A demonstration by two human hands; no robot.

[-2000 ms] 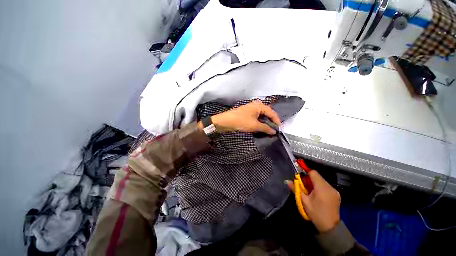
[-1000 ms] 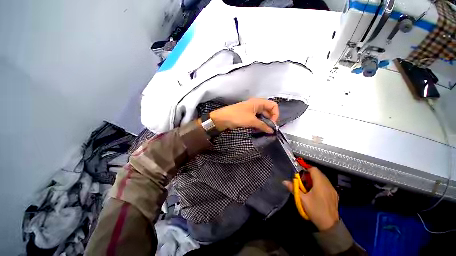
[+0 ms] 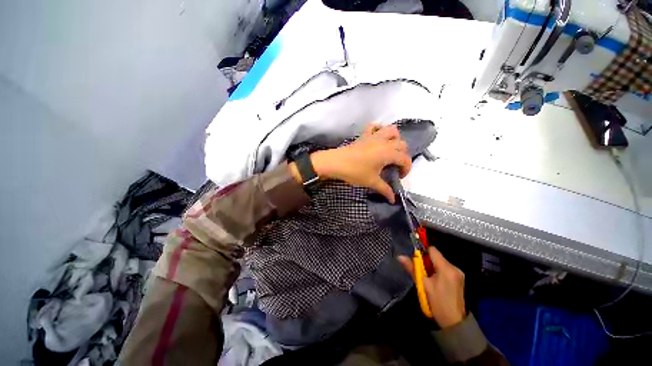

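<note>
My left hand [image 3: 373,159] pinches a dark grey edge of the garment near the table's front edge. My right hand [image 3: 442,286] holds scissors [image 3: 422,266] with orange and red handles. Their blades point up to the fabric at my left fingertips; the tips are partly hidden there. The checked fabric [image 3: 322,250] hangs from the table edge toward my lap, with a grey fabric band [image 3: 389,275] along its side. The white lining [image 3: 357,111] with a dark stitched edge lies on the table behind my left hand.
A white sewing machine [image 3: 529,53] stands at the upper right, with plaid cloth [image 3: 629,61] over its arm. A dark phone [image 3: 599,120] with a white cable lies beside it. Heaped grey fabric [image 3: 78,307] is at the lower left. A blue bin [image 3: 565,336] is below the white table [image 3: 543,164].
My left hand has shifted slightly right and turned over the grey edge. The scissors have moved slightly left and stand more upright, with the handles closer together. The view has shifted slightly.
</note>
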